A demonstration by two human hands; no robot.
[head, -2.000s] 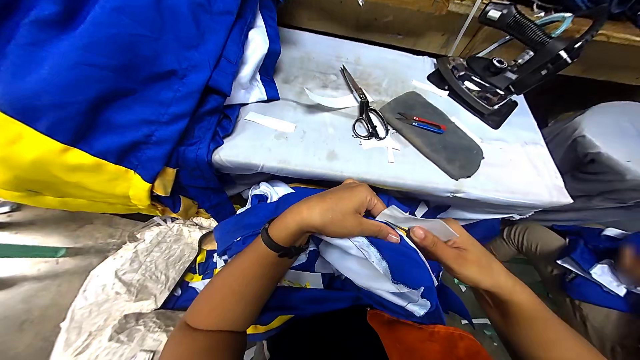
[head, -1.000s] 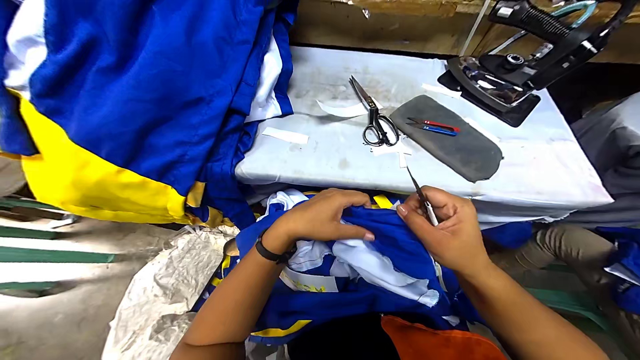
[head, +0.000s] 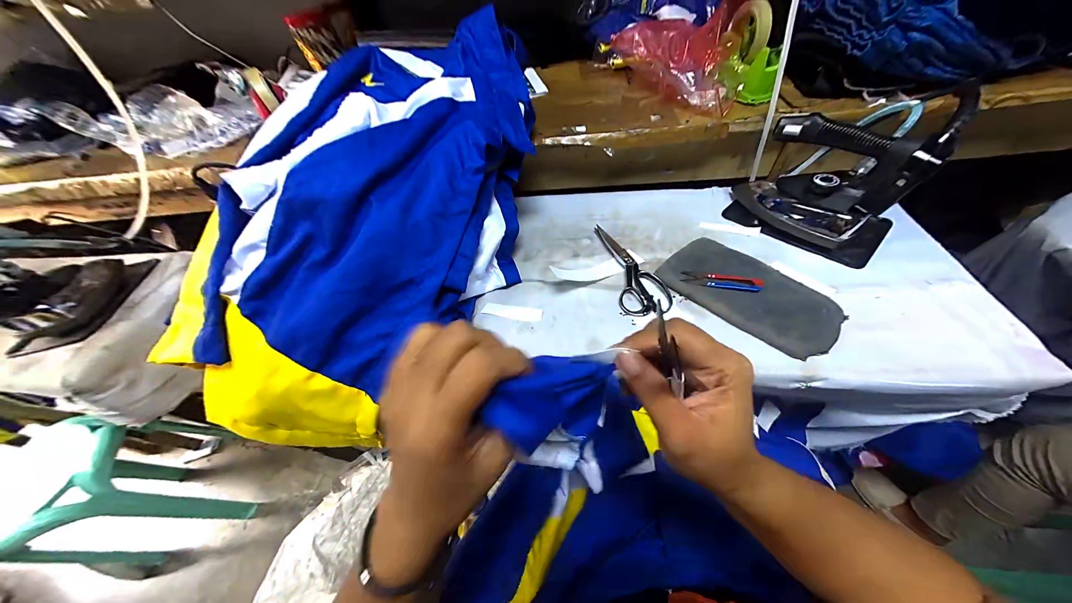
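Observation:
My left hand (head: 448, 410), somewhat blurred, grips a bunched part of a blue garment (head: 544, 402) with white and yellow parts. Opposite it, my right hand (head: 695, 394) pinches the garment's edge and a thin white strip between thumb and finger. A small dark metal cutting tool (head: 667, 347), perhaps thread snips, is also held in that hand, its point upward. The rest of the garment hangs over my lap. Just beyond my right hand, black-handled scissors (head: 632, 272) lie on the white-covered table (head: 569, 218). A red thread snipper and a blue one (head: 733, 286) rest on a grey pad (head: 762, 314).
A pile of blue, white and yellow garments (head: 360, 226) covers the table's left part. An iron (head: 821, 205) stands at the back right. Behind runs a wooden shelf (head: 628, 126) with bags and tape. A green plastic stool (head: 109, 494) is at lower left; a person's leg (head: 997, 477) shows at right.
My left hand has lifted the garment and moved left. Two seconds ago both hands held a white piece at its edge; the dark tool shows in my right hand from one second ago. The view has tilted up.

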